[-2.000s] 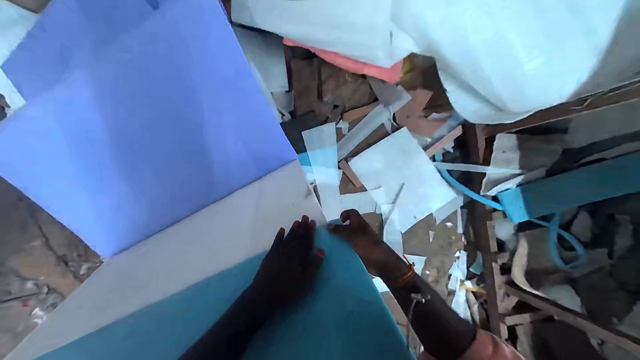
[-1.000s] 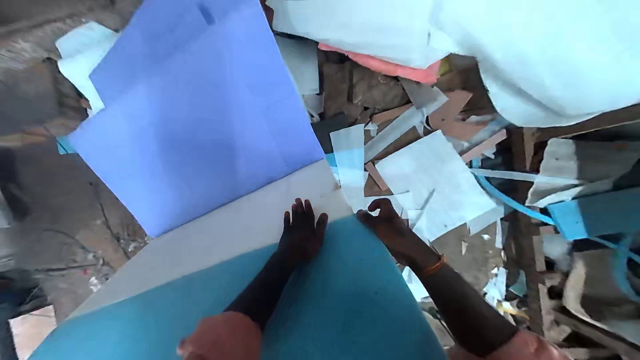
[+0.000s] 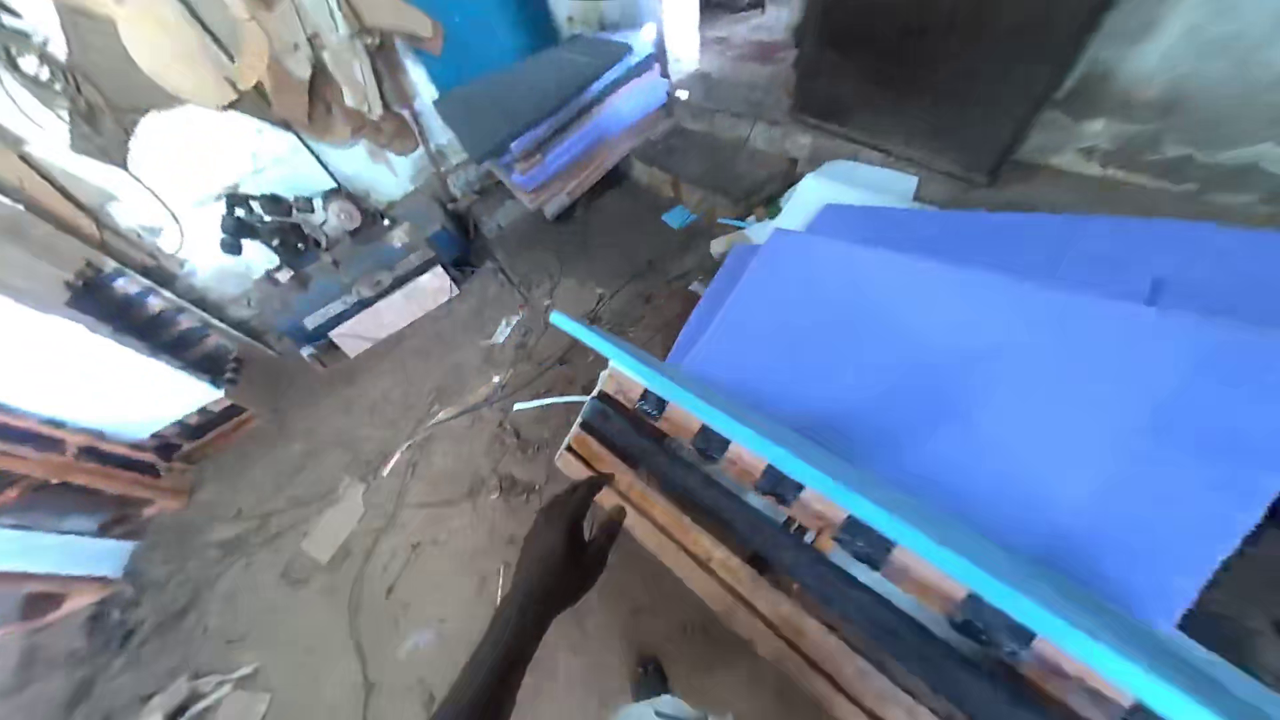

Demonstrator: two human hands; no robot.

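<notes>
My left hand (image 3: 575, 540) is at the near side of a wooden frame (image 3: 680, 540), its thumb and fingers apart and nothing between them. Its fingertips are close to the frame's lower rail; whether they touch it I cannot tell. Dark webbing bands (image 3: 780, 484) wrap over the frame. A turquoise foam sheet (image 3: 850, 490) lies along the top, its edge facing me. Beyond it rests a large violet-blue sheet (image 3: 1000, 390), with another partly under it. My right hand is out of view.
A stack of foam sheets (image 3: 560, 110) stands at the back, near a dark panel (image 3: 930, 80). At left are a machine with a motor (image 3: 300, 225) and another webbed wooden frame (image 3: 90, 470). Scraps and cord lie on the dirt floor (image 3: 420, 560).
The view has swung far to the left. My left hand has left the top of the turquoise sheet and is now beside the frame. My right hand has gone out of view.
</notes>
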